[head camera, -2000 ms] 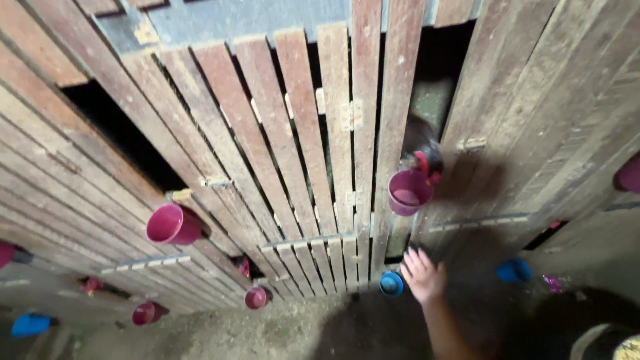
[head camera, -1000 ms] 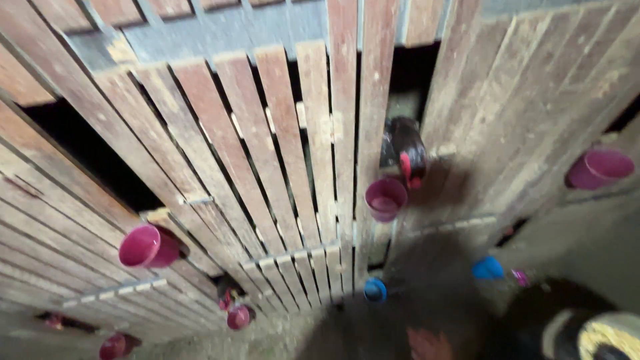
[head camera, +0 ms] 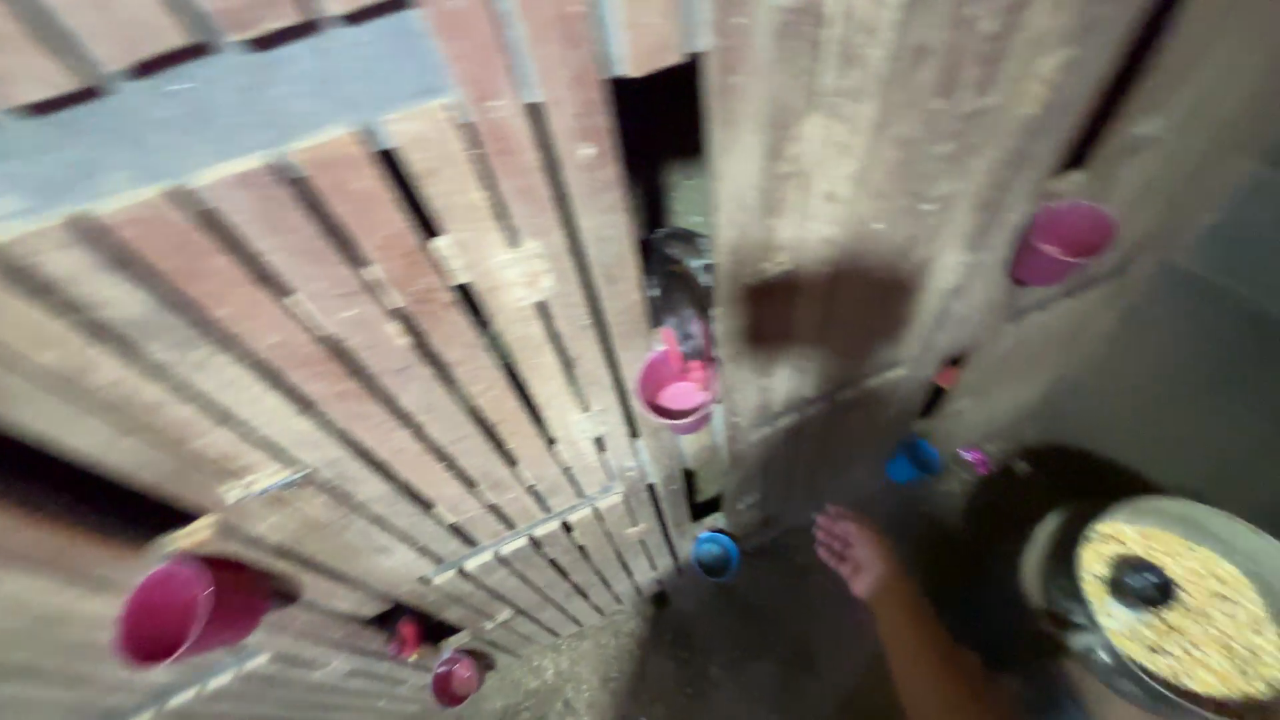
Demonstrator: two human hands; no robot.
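Observation:
My right hand (head camera: pixel 852 552) reaches in from the lower right, fingers spread and blurred, with nothing visible in it. It is over the dark floor, between a blue cup (head camera: pixel 716 556) low on the slatted wooden pen wall and another blue cup (head camera: pixel 912 460) to the right. Above and left of the hand, a pink cup (head camera: pixel 678 392) hangs at an opening in the slats. A dark-feathered chicken (head camera: pixel 682 290) with a red comb has its head at this cup. A bucket of yellowish grainy feed (head camera: pixel 1190 610), with a dark round thing in it, stands right of my forearm. My left hand is out of view.
Other pink cups hang on the slats (head camera: pixel 380 330): one lower left (head camera: pixel 190 610), one near the bottom (head camera: pixel 460 678), one upper right (head camera: pixel 1062 242). A red comb (head camera: pixel 405 637) shows at a low gap. A shiny purple scrap (head camera: pixel 975 460) lies by the right blue cup.
The view has shifted right. My hand was near the low blue cup, then blurred at the bottom edge, and is now raised right of that cup. The chicken's head has lowered to the pink cup.

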